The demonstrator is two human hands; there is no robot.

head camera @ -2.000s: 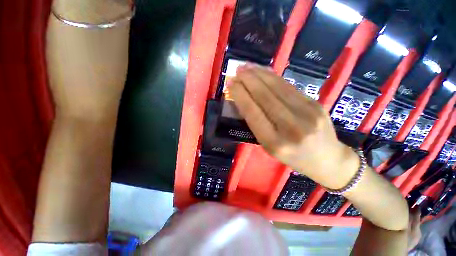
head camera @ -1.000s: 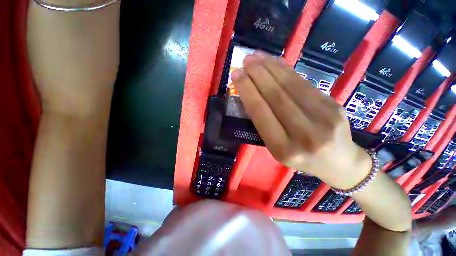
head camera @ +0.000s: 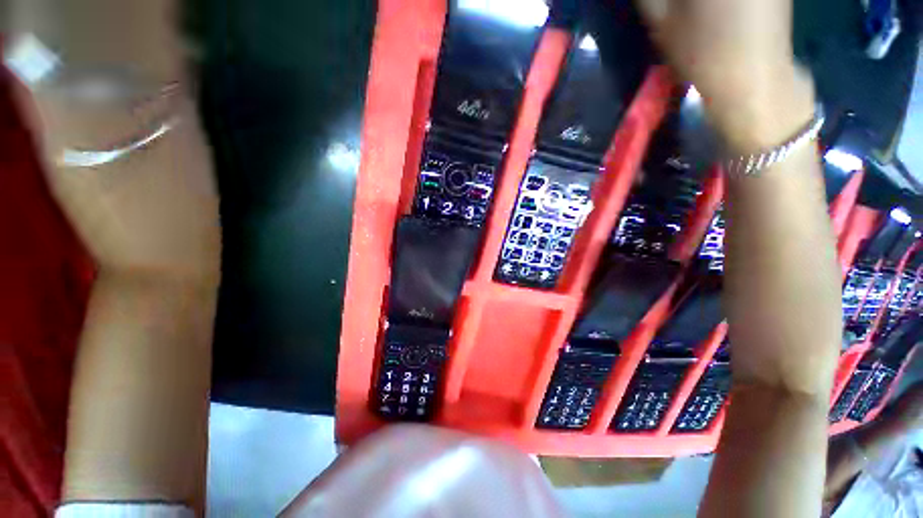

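Observation:
A red tray (head camera: 359, 293) holds open black flip phones in two rows of slots. The nearest phone in the far row has a glossy lid (head camera: 476, 101) marked 4G and a bare keypad (head camera: 455, 185). The phone beside it has a brightly shining keypad (head camera: 541, 228). A near-row phone (head camera: 410, 379) lies open at the tray's left corner. My right hand (head camera: 703, 46) is over the far side of the phones, its fingers cut off by the top edge. My left hand (head camera: 111, 46) is blurred and cut off at the top left; its fingers are out of view.
A dark green bench mat (head camera: 278, 243) lies left of the tray. A pale rounded shape (head camera: 435, 476) is at the bottom, by the tray's near edge. Another person's arm (head camera: 880, 445) shows at the lower right. A small blue-white item (head camera: 883, 28) lies at the top right.
My right hand has moved up and right off the nearest phone. The labelled block that was under its fingers no longer shows, and that keypad is uncovered. My left forearm has shifted, with its bangle lower in view.

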